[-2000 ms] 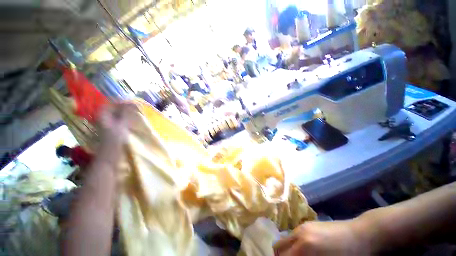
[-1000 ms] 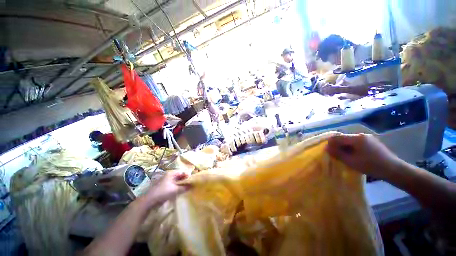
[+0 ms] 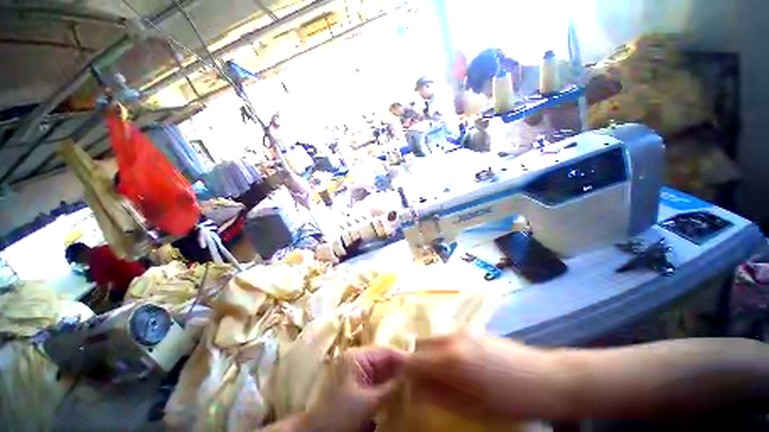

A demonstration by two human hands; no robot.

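The yellow satin-like garment (image 3: 261, 337) lies as a crumpled heap in front of me and over the front of the sewing table. My left hand (image 3: 358, 384) and my right hand (image 3: 455, 371) are close together at the lower middle, both blurred, pinching the yellow cloth between them. Some fingertips are hidden. Part of the cloth hangs below my hands. The white sewing machine (image 3: 590, 198) stands beyond them to the right, its needle end (image 3: 428, 245) near the cloth.
Blue snips (image 3: 482, 266) and a dark phone (image 3: 531, 256) lie on the white table (image 3: 582, 295), with dark metal parts (image 3: 648, 257) farther right. A second machine (image 3: 118, 337) is at left. Thread cones (image 3: 503, 93), a hanging red cloth (image 3: 152, 177) and people are behind.
The cloth, held up and spread between my hands one second ago, is now lower. My hands have come together at the lower middle. The view has shifted, showing the phone and snips again.
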